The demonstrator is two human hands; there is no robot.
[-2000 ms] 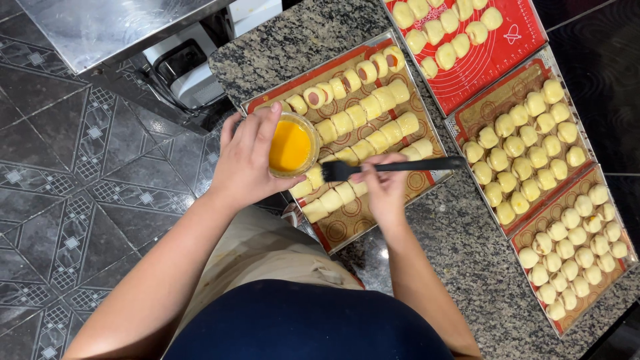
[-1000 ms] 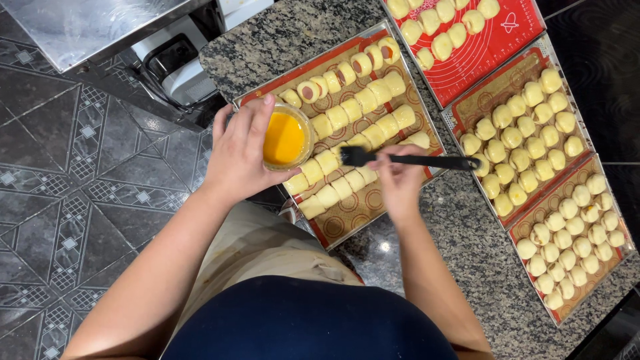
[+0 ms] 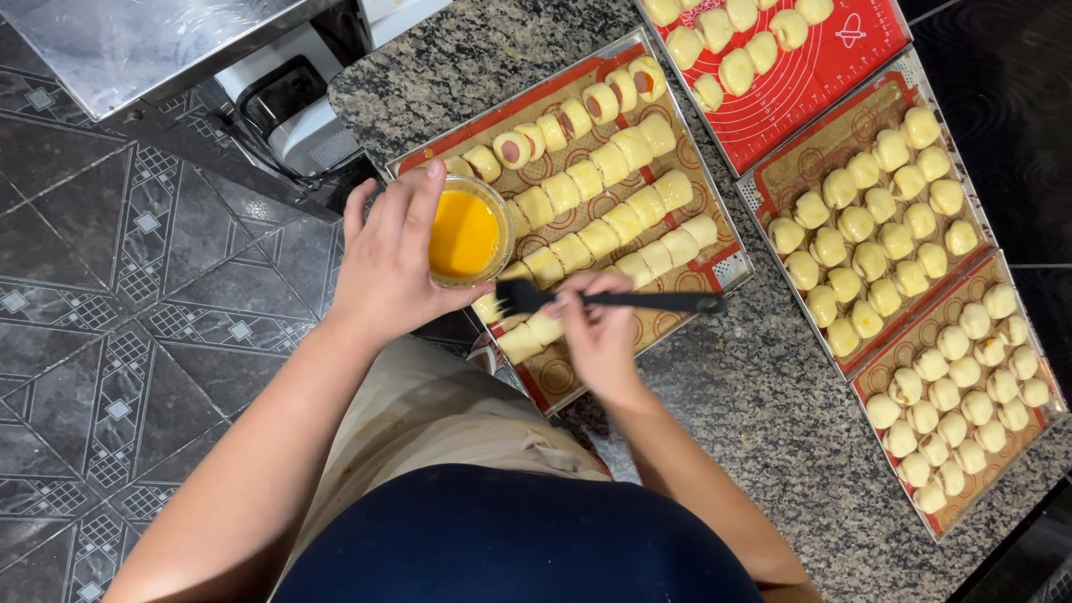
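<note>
My left hand (image 3: pixel 389 251) grips a small clear bowl (image 3: pixel 507 230) of orange-yellow liquid (image 3: pixel 463 234), held above the left edge of a tray. In my right hand (image 3: pixel 599 327) is a black pastry brush (image 3: pixel 653 301), its bristles just right of and below the bowl, over the lower dough rows. The tray (image 3: pixel 741 270) has a brown and red baking mat and several rows of dough pieces (image 3: pixel 622 222). In the top row, rolled pieces (image 3: pixel 512 150) show pink sausage-like filling. Part of the lowest row is hidden by my right hand and the brush.
The granite counter (image 3: pixel 712 402) also holds a red mat (image 3: pixel 754 109) with dough pieces at the top right, and two trays of round dough balls (image 3: pixel 879 205) (image 3: pixel 952 427) along the right. A metal table (image 3: pixel 159 42) stands at the upper left, near a white and black appliance (image 3: pixel 310 126).
The brush has moved left and down over the tray, from the middle rows to beside the bowl. My left hand still holds the bowl in about the same place.
</note>
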